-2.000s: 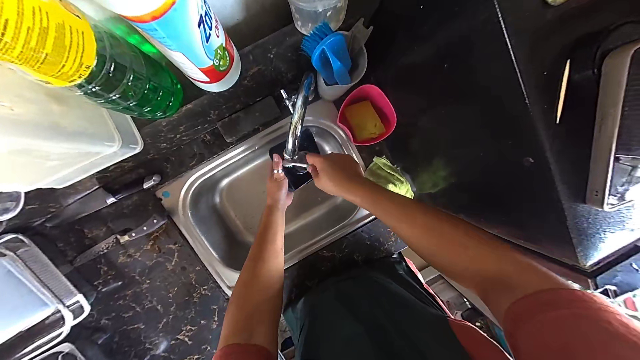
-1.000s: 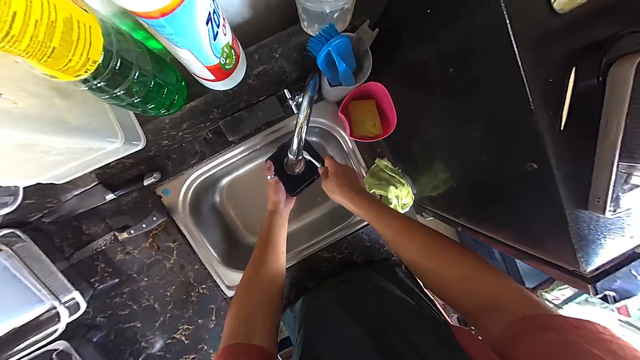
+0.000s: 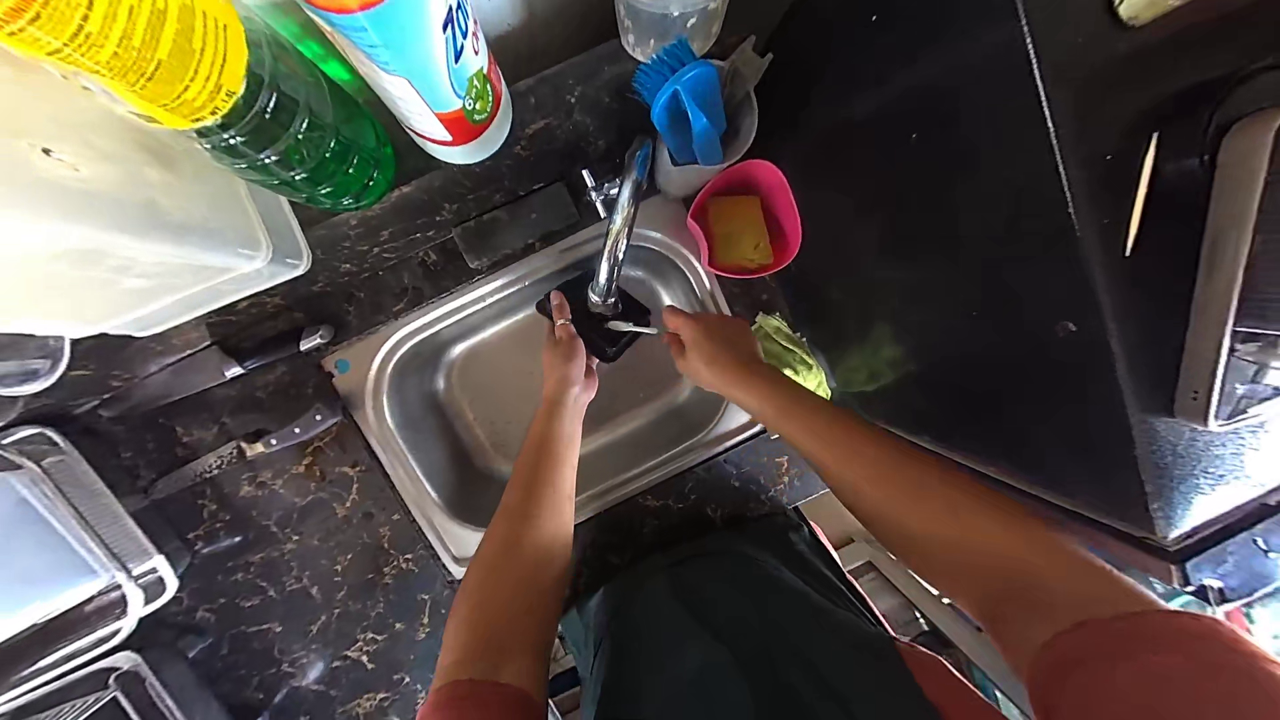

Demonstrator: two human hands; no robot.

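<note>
Over the stainless steel sink (image 3: 500,400), my left hand (image 3: 570,355) holds a flat black object (image 3: 610,340) by its left side, thumb on top; its exact kind cannot be told. The chrome faucet (image 3: 622,225) stands right above that object and hides part of it. My right hand (image 3: 708,347) grips a thin white stick-like tool (image 3: 632,327), perhaps a small brush, whose tip lies over the black object. Whether water runs cannot be told. Just right of the sink lies a crumpled yellow-green cloth (image 3: 790,355).
A pink cup (image 3: 785,215) with a yellow sponge (image 3: 738,232) and a container with a blue brush (image 3: 690,115) stand behind the sink. Two knives (image 3: 290,432) lie at left, near wire racks (image 3: 90,540). Bottles (image 3: 300,150) and a translucent plastic container (image 3: 130,230) stand back left.
My right hand has drawn back a little to the right of the faucet, and more of the white tool shows. The black object stays in my left hand under the spout.
</note>
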